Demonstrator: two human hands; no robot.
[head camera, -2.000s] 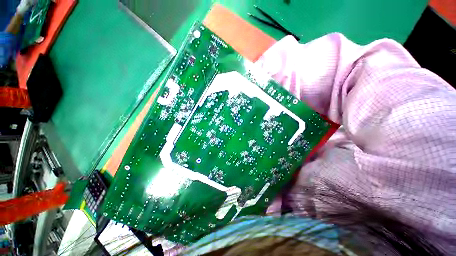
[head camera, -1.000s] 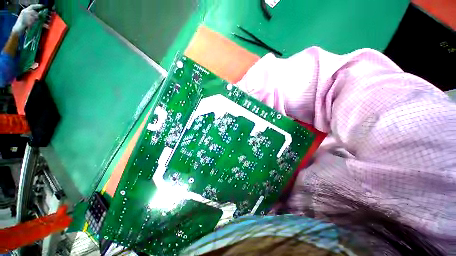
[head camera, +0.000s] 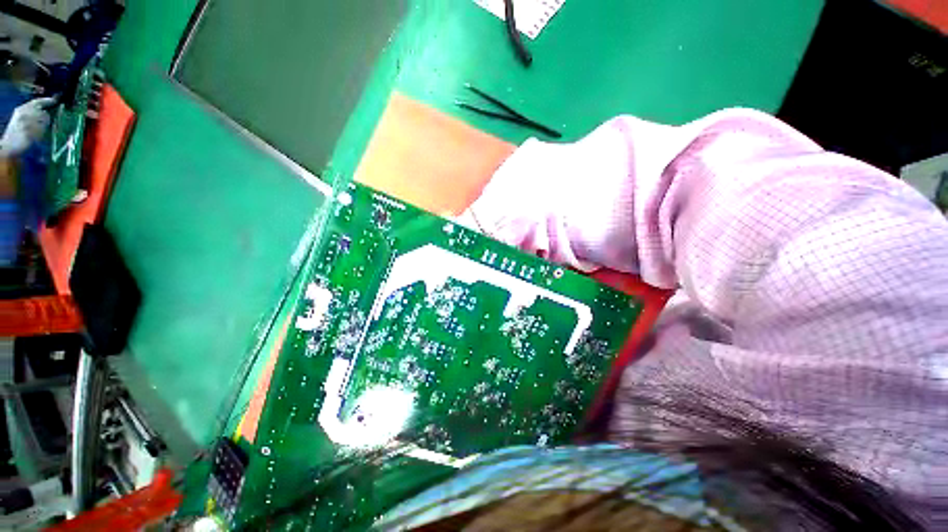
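A large green circuit board (head camera: 468, 358) lies solder side up, tilted in the picture, with a thick silvery-white track and a bright glare spot at lower left. A pink checked sleeve (head camera: 582, 197) reaches the board's upper edge; the hand at its end is hidden. Neither of my hands shows. A small white patch at the bottom left edge is too small to tell. An orange-red mat (head camera: 431, 151) shows beyond the board's upper, left and right edges. A cap or hair hides the board's bottom part.
Thin dark tweezers (head camera: 509, 112) and a black-handled tool (head camera: 517, 36) by a white sheet (head camera: 541, 12) lie on the green bench. A grey-green conveyor strip (head camera: 281, 78) is at upper left. A dark keypad (head camera: 227, 476) is lower left. A coworker's gloved hand (head camera: 26, 125) touches another board.
The view has shifted, so the board, mat and tweezers sit lower and further left in the picture. More of the conveyor, black-handled tool and white sheet shows. The board keeps the same face up.
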